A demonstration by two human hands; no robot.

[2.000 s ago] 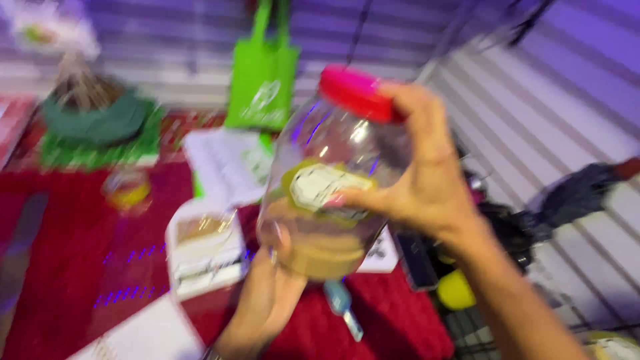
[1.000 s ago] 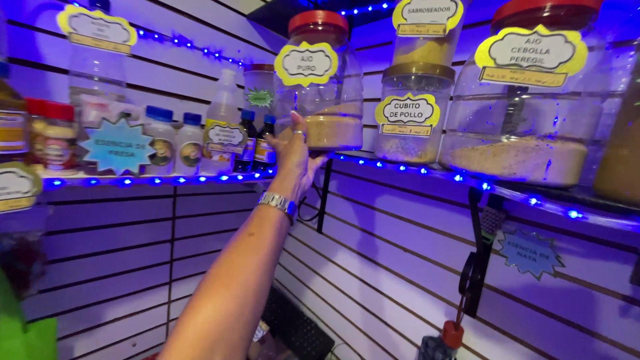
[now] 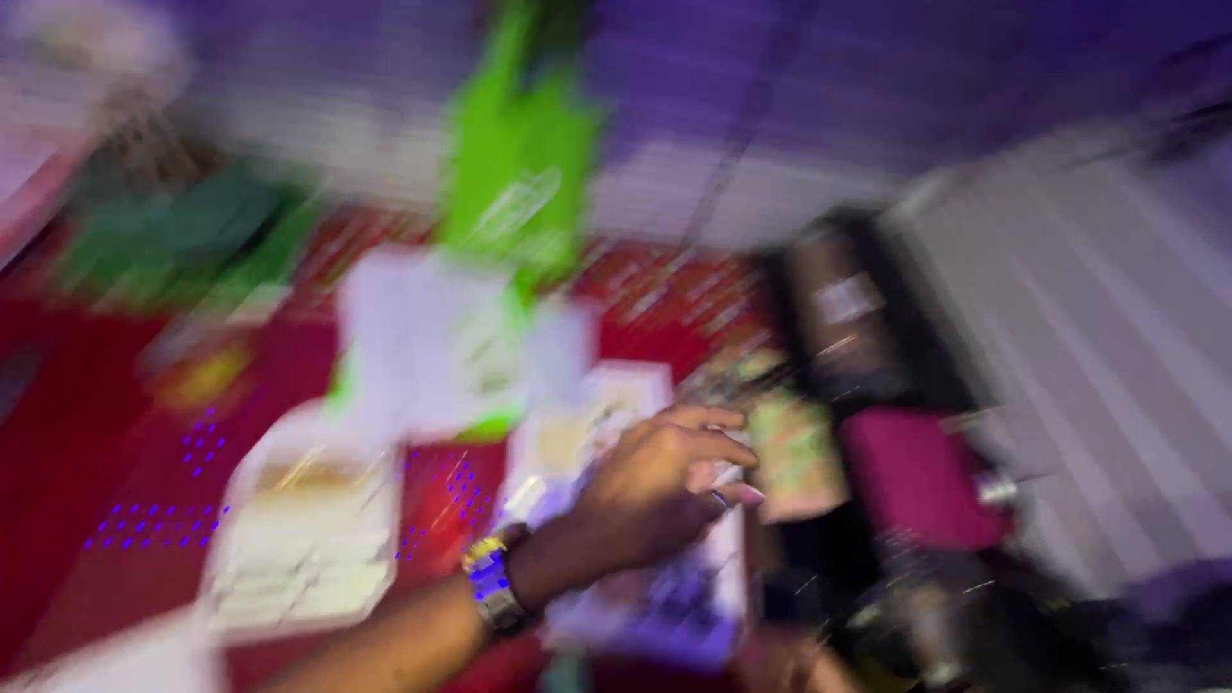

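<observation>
The view is strongly blurred. My left hand [image 3: 674,467], with a metal watch [image 3: 496,582] at its wrist, reaches over printed papers [image 3: 664,606] on a red tablecloth [image 3: 443,515]. Its fingers are bent beside a yellow-green patterned item [image 3: 794,457]; whether the pale spot at the fingertips is something held cannot be told. A skin-toned blur at the bottom edge, right of the papers, may be part of my right hand, but its fingers cannot be made out. A white device or container [image 3: 303,529] stands left of my left wrist.
White sheets [image 3: 423,337] lie below a green bag [image 3: 520,183] at the back. A dark green object [image 3: 207,221] sits at the back left, with a yellow item [image 3: 207,375] nearer. On the right are a magenta object [image 3: 924,476], dark things and a slatted wall [image 3: 1059,337].
The view has swung from the shelf back down to the table. One second ago my left hand was at a red-lidded jar on the shelf; now it is over the table, away from the jar.
</observation>
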